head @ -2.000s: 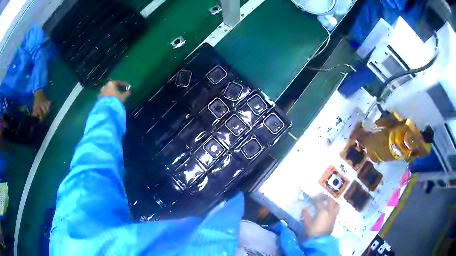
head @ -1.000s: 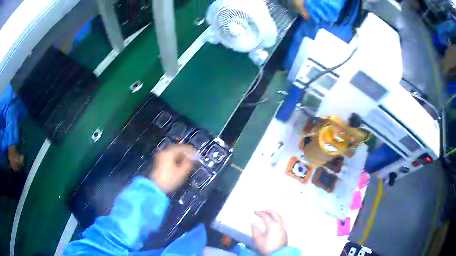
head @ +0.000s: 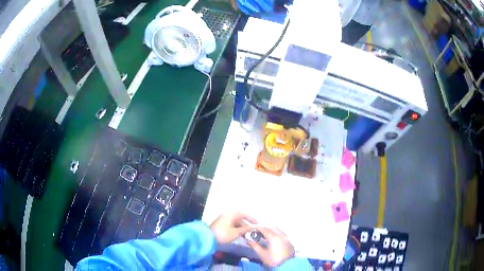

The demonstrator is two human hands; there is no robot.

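My left hand (head: 231, 227) and my right hand (head: 273, 246) meet over the front edge of the white table. Between their fingertips they hold a small square silver housing part (head: 254, 236) with a dark round centre. The brass-yellow press head (head: 279, 144) is over the orange-brown fixtures at the table's back. One fixture (head: 269, 163) is partly hidden beneath it; a dark-centred fixture (head: 302, 166) is beside it.
A black blister tray (head: 106, 196) lies left of the table (head: 233, 193). A second tray (head: 379, 249) with white squares is at the lower right. Pink notes (head: 340, 211) line the table's right edge. A white fan (head: 179, 39) and the press machine (head: 302, 79) stand beyond.
My left hand has moved from the black blister tray to the table's front and met my right hand at the housing part. The view has swung right, bringing the second tray into fuller view.
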